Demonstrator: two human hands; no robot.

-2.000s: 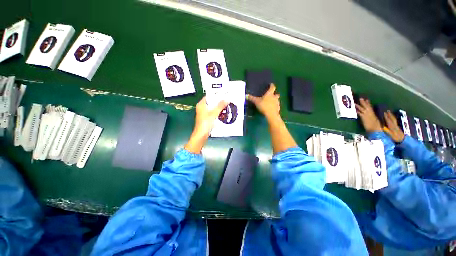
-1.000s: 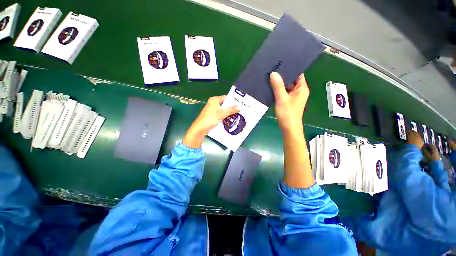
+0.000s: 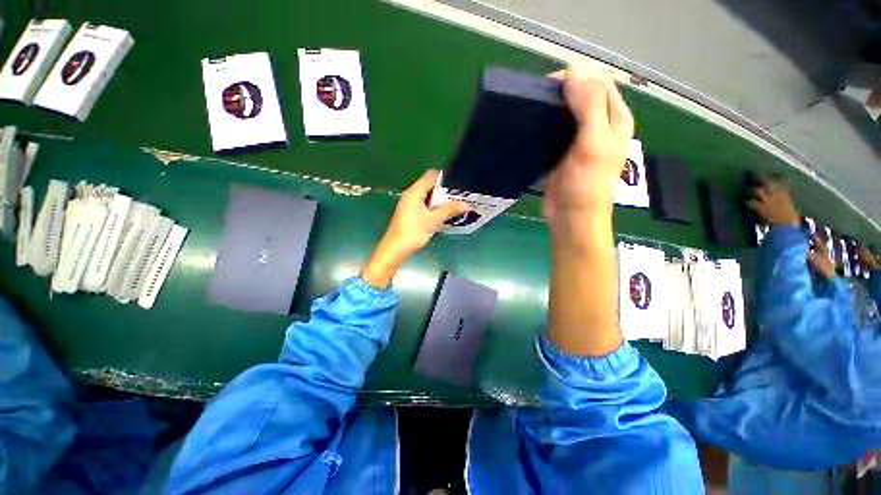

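My right hand (image 3: 589, 145) grips a dark gift box (image 3: 512, 140) by its right side, tilted above the belt edge. My left hand (image 3: 422, 219) holds a white outer sleeve (image 3: 470, 213) with a round watch picture, just below the dark box. The lower end of the box meets or overlaps the sleeve's upper edge; whether it is inside cannot be told. Another dark box (image 3: 457, 331) lies on the bench in front of me, and a larger dark box (image 3: 263, 249) lies left of it.
Sleeved boxes (image 3: 243, 101) lie on the green belt (image 3: 415, 58). White strips (image 3: 118, 244) fan out at the left. A stack of sleeves (image 3: 681, 298) lies at the right. Dark boxes (image 3: 668, 189) lie on the belt near another worker's hand (image 3: 776, 203).
The dark box has tipped in my right hand, showing its near-black side. The sleeve in my left hand is lower and tilted. The belt's sleeved boxes have shifted left.
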